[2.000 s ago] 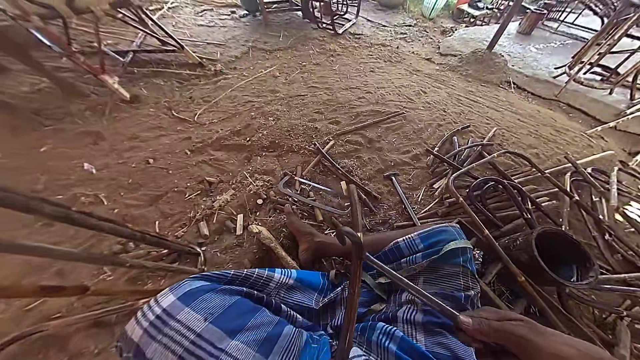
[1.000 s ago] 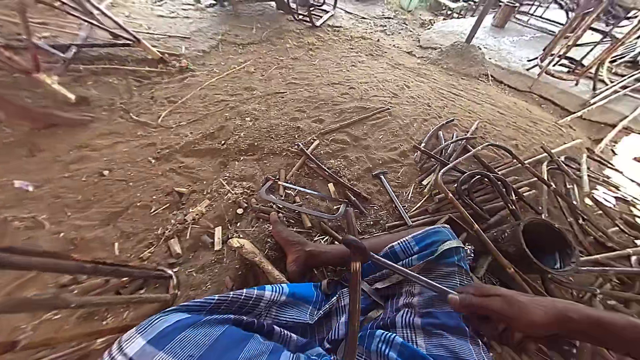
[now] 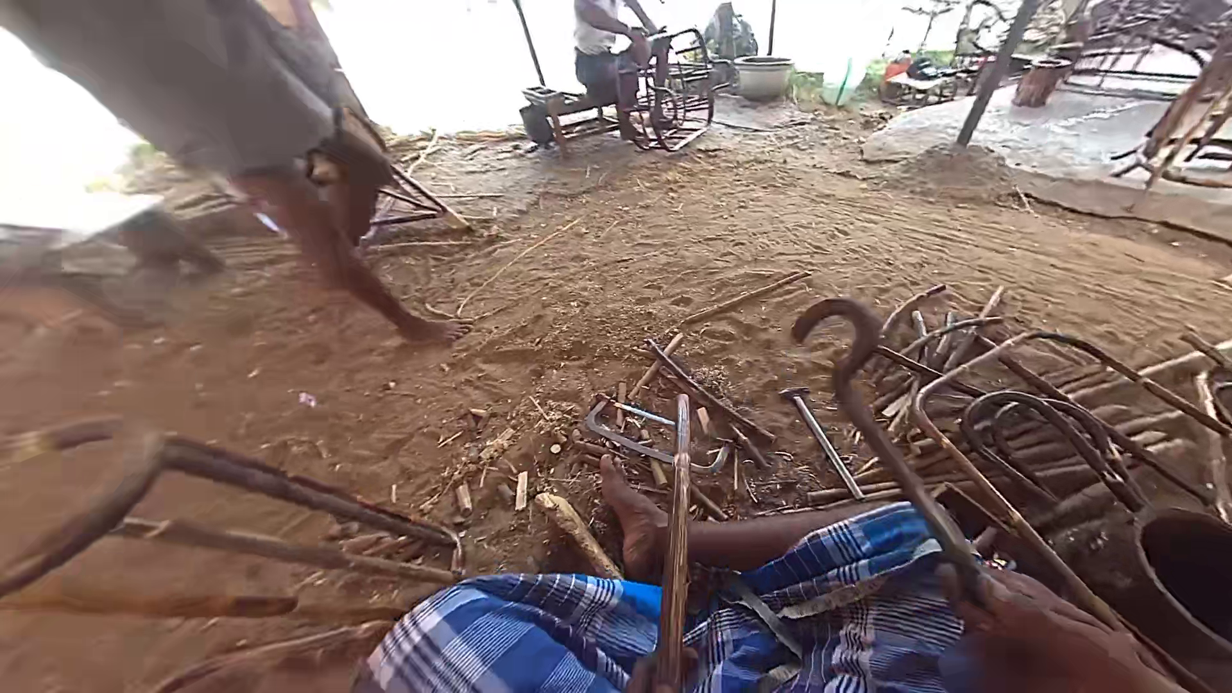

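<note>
At the lower right, my right hand (image 3: 1049,626) grips a dark metal rod with a hooked end (image 3: 890,452); its hook stands up, apart from the stick. At the bottom edge, my left hand (image 3: 664,666), mostly cut off, holds a brown cane stick (image 3: 678,529) upright over my lap. Blue checked cloth (image 3: 539,626) covers my legs. Beyond my bare foot, a hacksaw (image 3: 654,445) lies on the ground among short cut pieces. A hammer (image 3: 826,445) lies to the right of the saw.
Bent canes (image 3: 1020,385) are heaped at right beside an open metal cylinder (image 3: 1189,568). Bent cane frames (image 3: 289,491) stand at left. A person's bare leg (image 3: 356,260) is at upper left; another person (image 3: 616,58) is at a cane frame (image 3: 674,96) farther back.
The hooked rod has come off the stick, and its hook now points up at the right. A person's legs have come into view at upper left. The view has tilted up.
</note>
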